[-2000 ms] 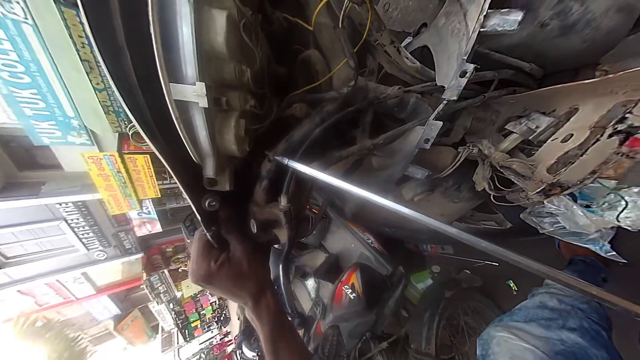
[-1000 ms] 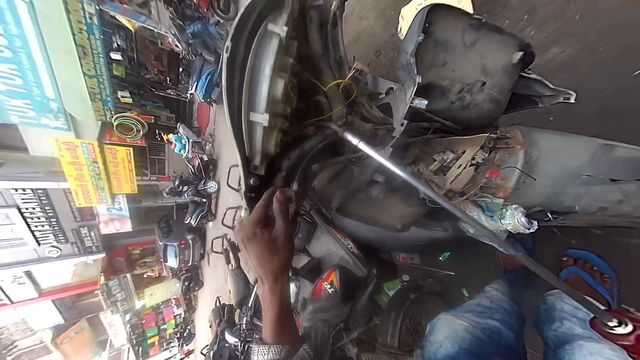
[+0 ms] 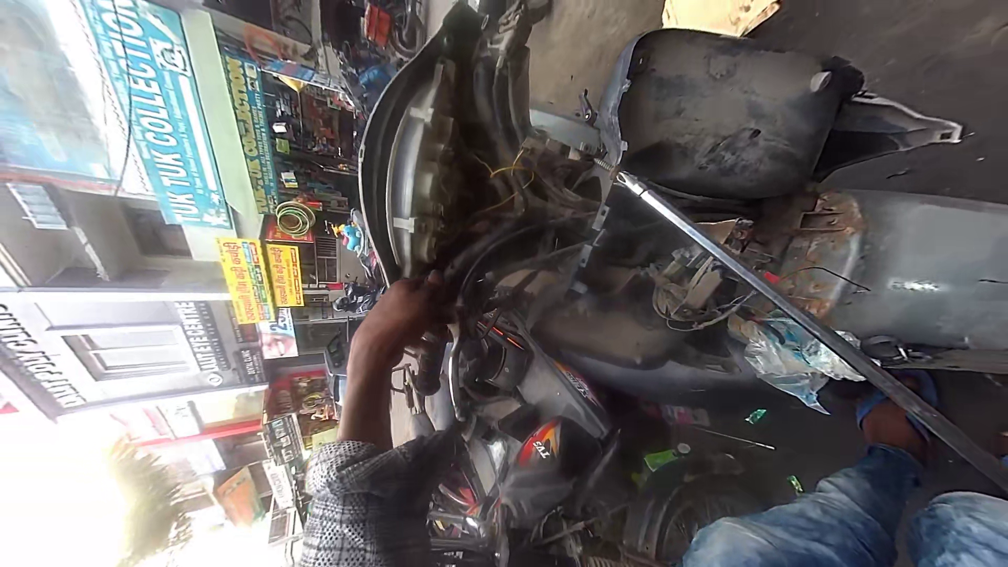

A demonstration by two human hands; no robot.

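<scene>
My left hand (image 3: 398, 323) reaches in from the bottom, its fingers curled at the lower end of the scooter's headlight housing (image 3: 413, 177). Its fingertips are partly hidden in shadow, near a black handlebar grip (image 3: 429, 366). Yellow wires (image 3: 512, 169) hang behind the housing. A long metal rod (image 3: 756, 283) runs from the middle of the view to the lower right corner; its far tip lies beside the exposed front frame. My right hand is outside the view, and what holds the rod's near end is not seen.
Bundled wiring (image 3: 693, 295) and a crumpled plastic bag (image 3: 795, 354) lie by the grey body panel (image 3: 929, 268). A dark plastic panel (image 3: 724, 110) is at the top. A TVS motorcycle (image 3: 543, 457) stands close below my hand. My jeans-clad legs (image 3: 811, 512) are at lower right.
The view has shifted and widened, with more of the scooter and street showing. My left hand stays by the headlight housing, its pointing fingers now curled at the edge.
</scene>
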